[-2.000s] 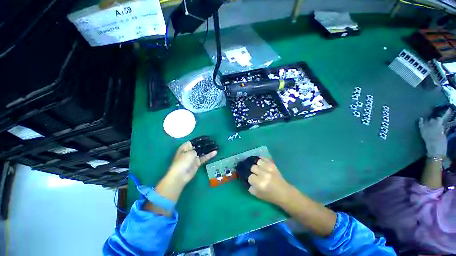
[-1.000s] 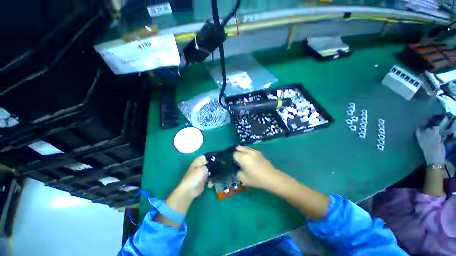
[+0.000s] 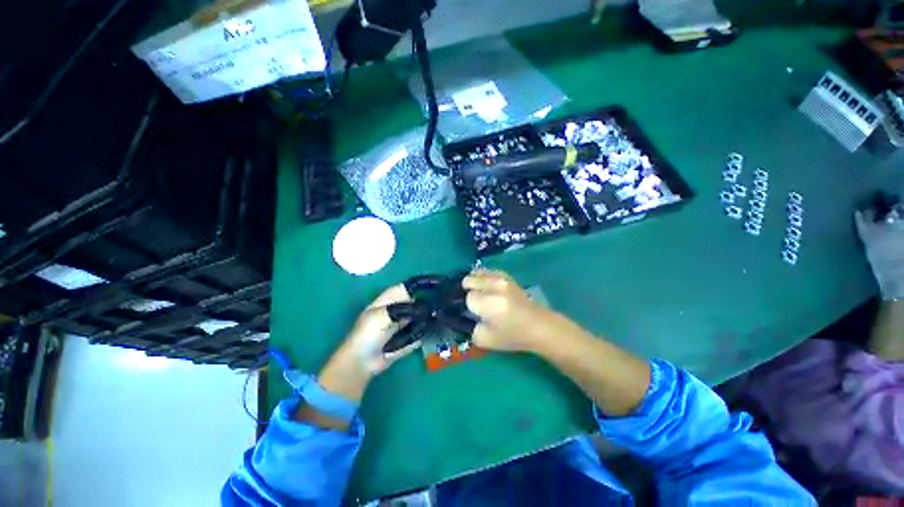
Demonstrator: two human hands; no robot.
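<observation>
The assembly fixture (image 3: pixel 454 357) lies on the green bench. Its orange front edge and a few small silver pieces show below my hands, and the rest is mostly covered. My left hand (image 3: pixel 382 322) and my right hand (image 3: pixel 496 309) meet above it. Black coverings on the fingers come together between them, the fingers spread and bent. Any small part between the fingertips is too small and dark to tell. A few tiny screws (image 3: pixel 477 265) lie just behind the fingers.
Behind are a divided parts tray (image 3: pixel 580 236) with an electric screwdriver (image 3: pixel 520 164) across it, a bag of screws (image 3: pixel 404 186) and a round white disc (image 3: pixel 364 246). Small silver pieces (image 3: pixel 755 203) stand in rows at right. A gloved hand (image 3: pixel 882 248) is at far right. Black crates (image 3: pixel 129 228) are stacked left.
My hands were apart two seconds ago, the right one over the fixture. They came together above the fixture and remain there, the black-covered fingers now more spread. The view has shifted.
</observation>
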